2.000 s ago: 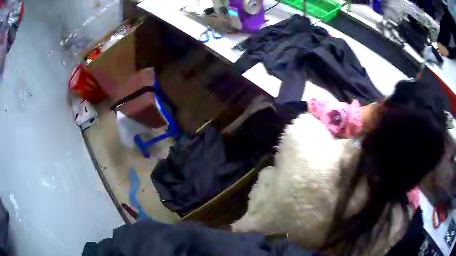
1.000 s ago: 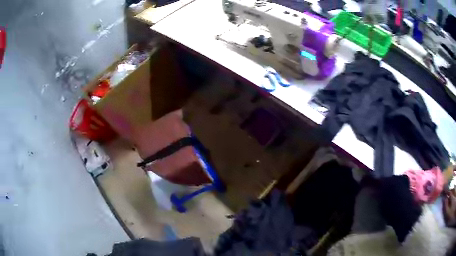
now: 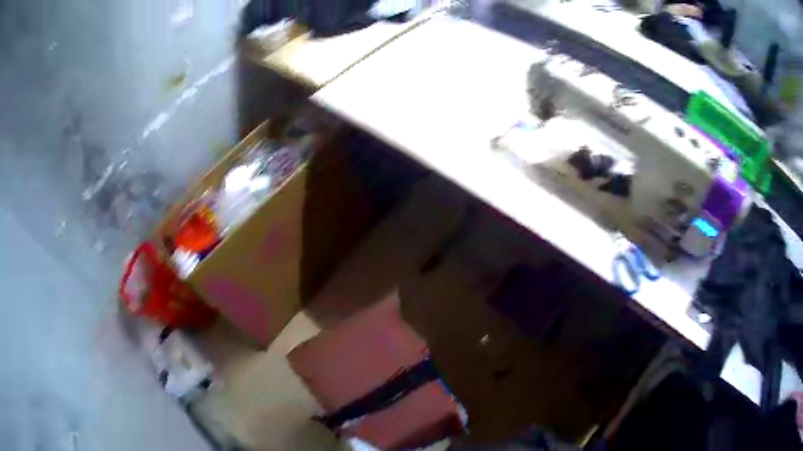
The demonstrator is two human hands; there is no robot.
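Observation:
Neither of my hands is in the picture. In front of me is a white sewing table (image 3: pixel 414 97), running from upper left to lower right. A white sewing machine (image 3: pixel 634 132) with a purple end stands on it. Blue-handled scissors (image 3: pixel 632 267) lie near the table's front edge. A crumpled black garment (image 3: pixel 748 273) lies at the right, cut off by the picture's edge. The view is blurred.
A cardboard box (image 3: pixel 255 282) with mixed scraps stands on the floor at left, beside a red basket (image 3: pixel 163 286). A stool with a reddish-brown seat (image 3: pixel 374 370) is at the bottom. A green tray (image 3: pixel 731 136) is behind the machine. A pale surface fills the left side.
The view has swung left and closer. The sewing machine, box and stool have shifted right or down in the picture. The seated person has almost left it at the right, where only a pink bit shows.

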